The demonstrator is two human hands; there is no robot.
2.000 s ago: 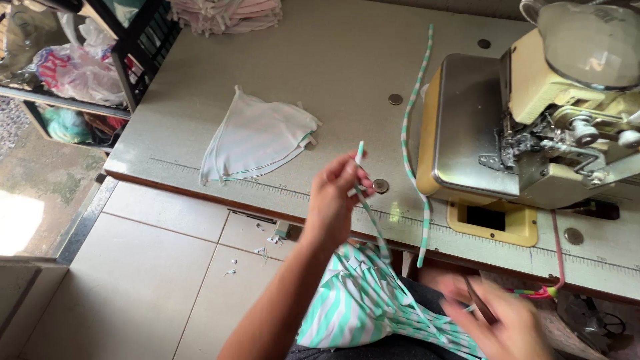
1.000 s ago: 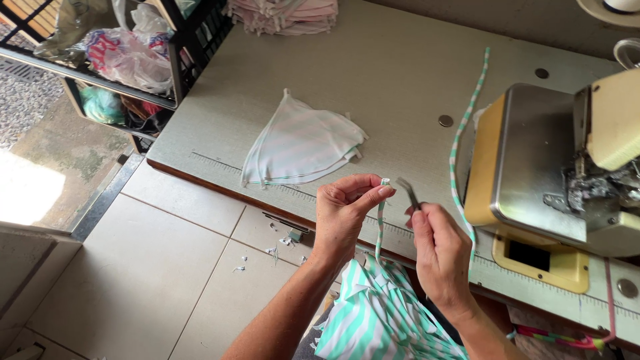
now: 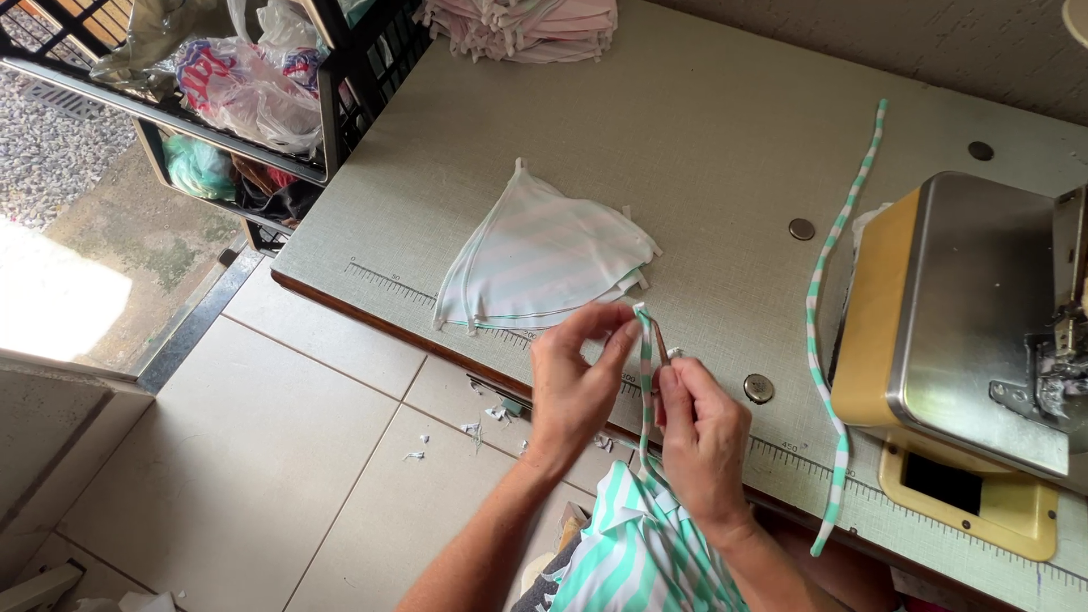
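My left hand (image 3: 582, 382) pinches the top end of a thin green-and-white striped fabric strap (image 3: 646, 382) over the table's front edge. In my right hand (image 3: 701, 433) is a slim metal tool (image 3: 659, 340), probably tweezers or thread snips, with its tip against that end. Below my hands, the strap runs down to a bunch of striped fabric (image 3: 637, 544) on my lap. Pale striped fabric triangles (image 3: 548, 251) lie stacked on the table, behind and left of my hands. A second striped strap (image 3: 813, 314) lies curved on the table at the right.
An overlock sewing machine (image 3: 977, 314) stands at the right of the table (image 3: 680, 127). Pink fabric pieces (image 3: 527, 30) are piled at the back edge. Black crates (image 3: 331, 93) with plastic bags stand at the left. Fabric scraps (image 3: 472, 429) lie on the tiled floor.
My right hand has come up from the lap to the strap end in my left hand, bringing the tool to it. The view has swung left.
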